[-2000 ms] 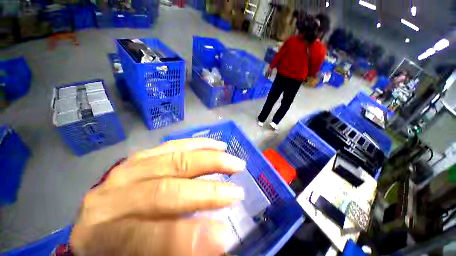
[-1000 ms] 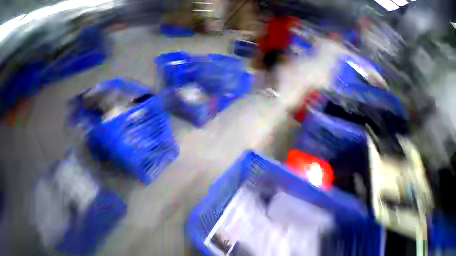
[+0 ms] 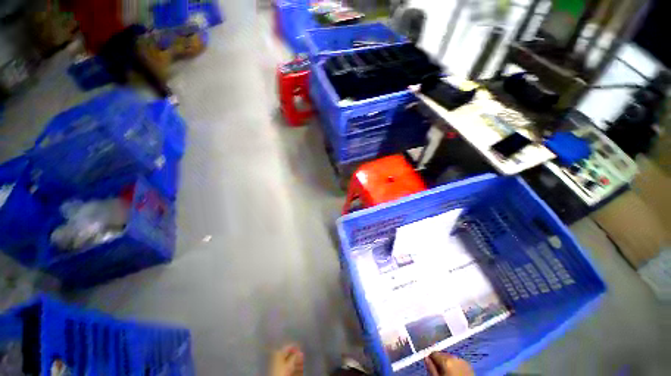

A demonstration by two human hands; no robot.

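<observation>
A large blue plastic crate (image 3: 563, 246) stands tilted in view in front of me, with printed newspaper sheets (image 3: 441, 283) lying inside on its left part. My right hand (image 3: 450, 365) is at the crate's near side, by the paper's lower edge, cut off by the bottom of the picture; whether it grips the rim or the paper cannot be told. My left hand (image 3: 288, 361) is small and blurred at the bottom edge, left of the crate and apart from it; its fingers are mostly hidden.
A red stool (image 3: 386, 181) stands behind the crate. Beyond are a crate of black frames (image 3: 364, 103), another red stool (image 3: 295, 92), and a bench (image 3: 478, 136) with a phone (image 3: 511, 145). A control panel (image 3: 607, 165) bears blue cloth. Crates (image 3: 151, 228) stand left; a person (image 3: 132, 55) is beyond.
The view has swung right and down, bringing the newspaper-lined crate and bench nearer the middle. The hand that covered the crate earlier is gone from there; two hands now show at the bottom edge.
</observation>
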